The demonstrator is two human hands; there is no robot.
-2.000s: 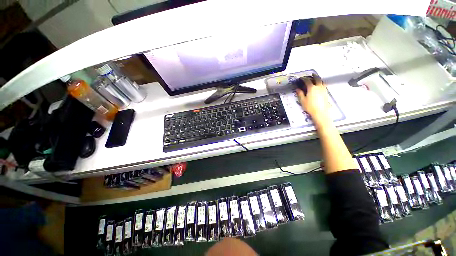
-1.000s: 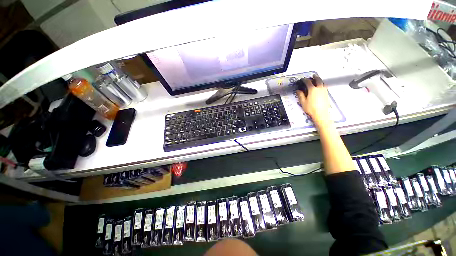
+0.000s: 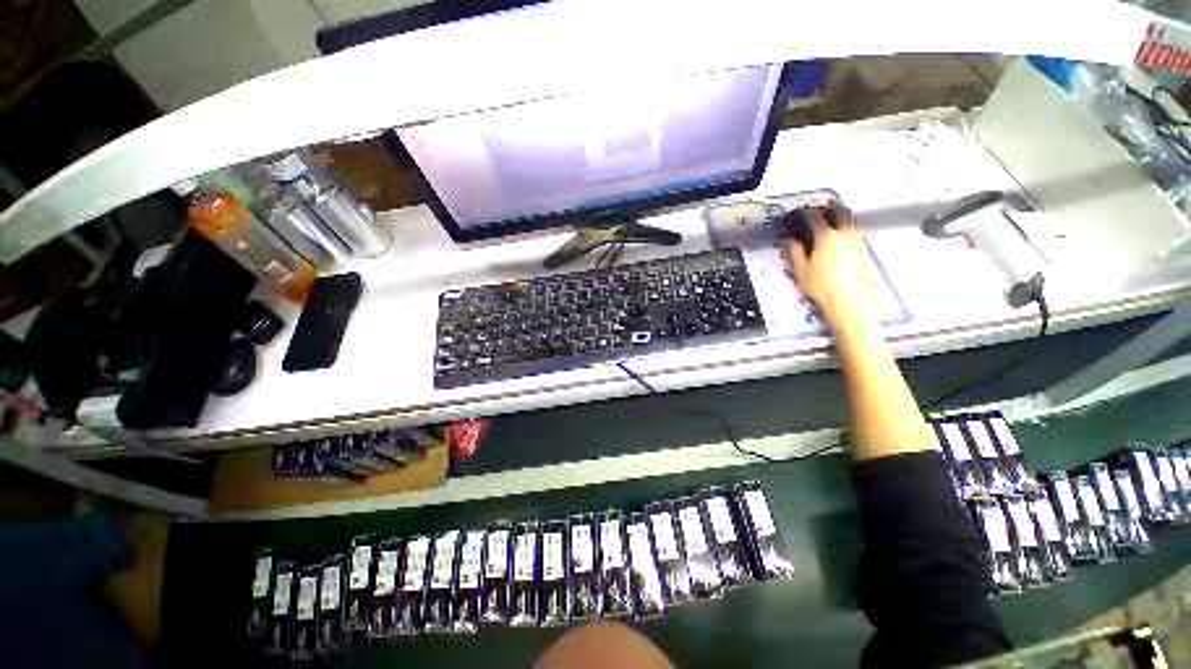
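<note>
My right hand (image 3: 831, 265) rests over the black mouse (image 3: 801, 230) on the pale mouse pad (image 3: 780, 290), its fingers over the mouse. My left hand is not in view. The black keyboard (image 3: 598, 318) lies left of the pad, below the lit monitor (image 3: 594, 146), which shows a pale window with blurred content. On the green bench below, a long row of slim black packaged units (image 3: 525, 575) with white labels stands side by side. More such units (image 3: 1032, 538) stand in rows at the right, beyond my black sleeve.
A scanner-like handheld device (image 3: 995, 246) with a cable lies right of the pad. A smartphone (image 3: 323, 322), bottles (image 3: 248, 239) and a bulky black device (image 3: 187, 337) are at the left. A cardboard tray (image 3: 261, 485) holds units under the shelf (image 3: 392, 396). Blue clothing shows at lower left.
The camera view has shifted slightly. My right hand stays on the mouse. The units and the shelf items look unchanged.
</note>
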